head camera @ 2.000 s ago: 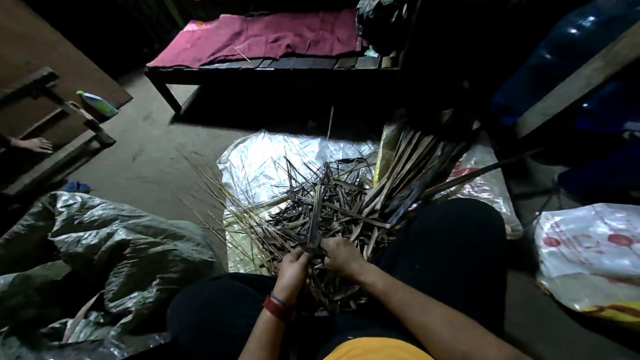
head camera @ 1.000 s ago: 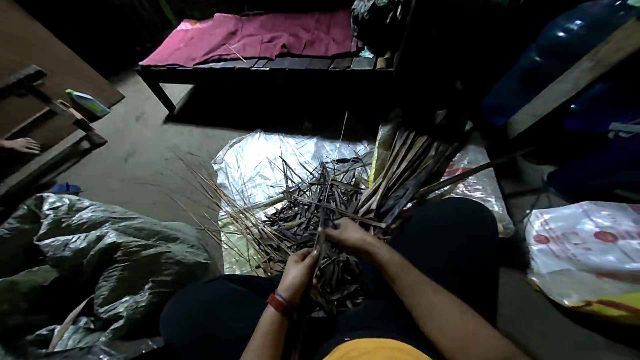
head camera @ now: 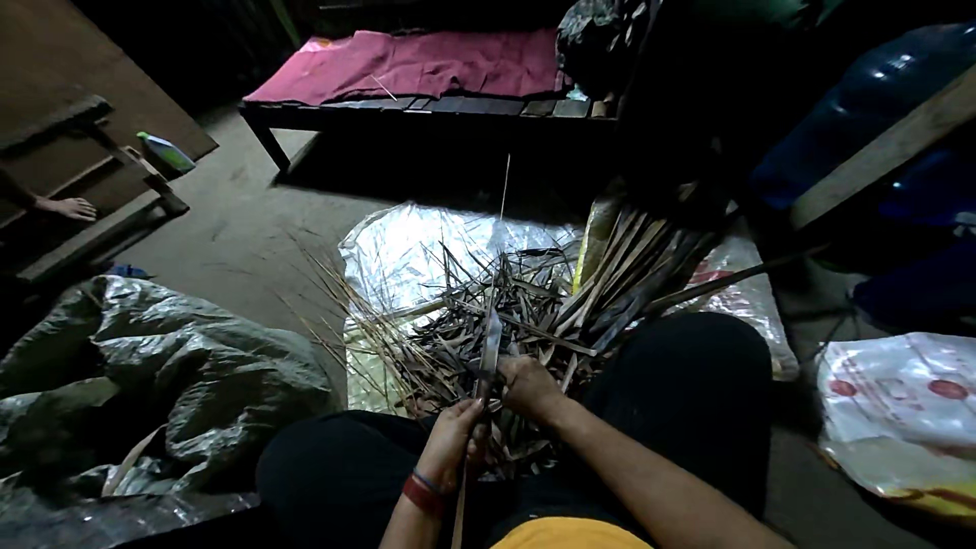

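My left hand (head camera: 457, 431), with a red band at the wrist, is closed on a long dry palm leaflet (head camera: 490, 343) that runs up over the pile and down past my wrist. My right hand (head camera: 531, 387) is a fist against the strip just above; what it grips is mostly hidden, perhaps a small blade. Beneath both hands lies a heap of dark leaf scraps (head camera: 526, 305). Thin pale ribs (head camera: 366, 328) lie in a loose bunch to the left of the heap. Long uncut-looking leaflets (head camera: 618, 263) fan out at its upper right.
Shiny plastic sacking (head camera: 412, 244) lies under the heap. A crumpled sack (head camera: 221, 366) is at left, a printed white sack (head camera: 900, 396) at right. A low bench (head camera: 450, 105) bears a red cloth (head camera: 473, 65). Another person's hand (head camera: 72, 208) rests on a wooden frame at far left.
Two seconds ago my hands were close together near the same spot; now my left hand is lower along the strip, slightly apart from my right, and the strip extends down past my left wrist.
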